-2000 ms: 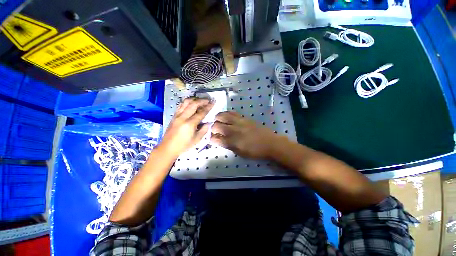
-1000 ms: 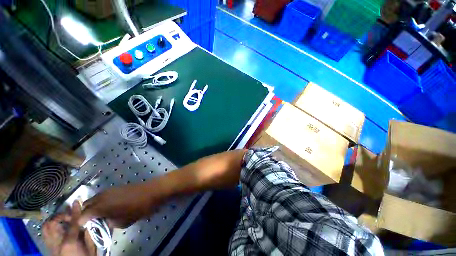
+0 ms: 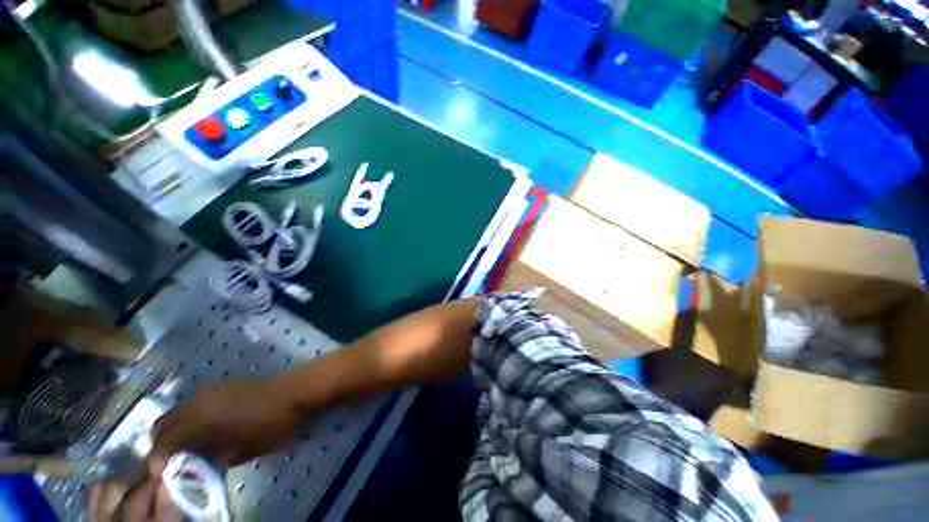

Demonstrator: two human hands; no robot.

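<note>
A coiled white USB cable (image 3: pixel 194 487) lies by my hands at the lower left, its connector hidden under the fingers. My right hand (image 3: pixel 222 420) reaches in over the perforated metal plate (image 3: pixel 275 369), its fingers curled on the cable beside the bright pale jig (image 3: pixel 138 420). My left hand (image 3: pixel 138 502) is at the bottom left, blurred and partly cut off by the frame edge, close to the right fingers and the coil. What its fingers hold is unclear.
The green mat (image 3: pixel 407 194) bears several coiled white cables (image 3: pixel 364 200). A control box (image 3: pixel 244 110) stands behind it. A round fan guard (image 3: pixel 56 408) is left of the jig. Cardboard cartons (image 3: pixel 611 267) are on the right, one open (image 3: pixel 835 408) with whitish contents.
Since two seconds ago the view has swung right, bringing the cartons in and putting the lined bin out of view. Both hands stay together at the jig; the coil now shows beside them.
</note>
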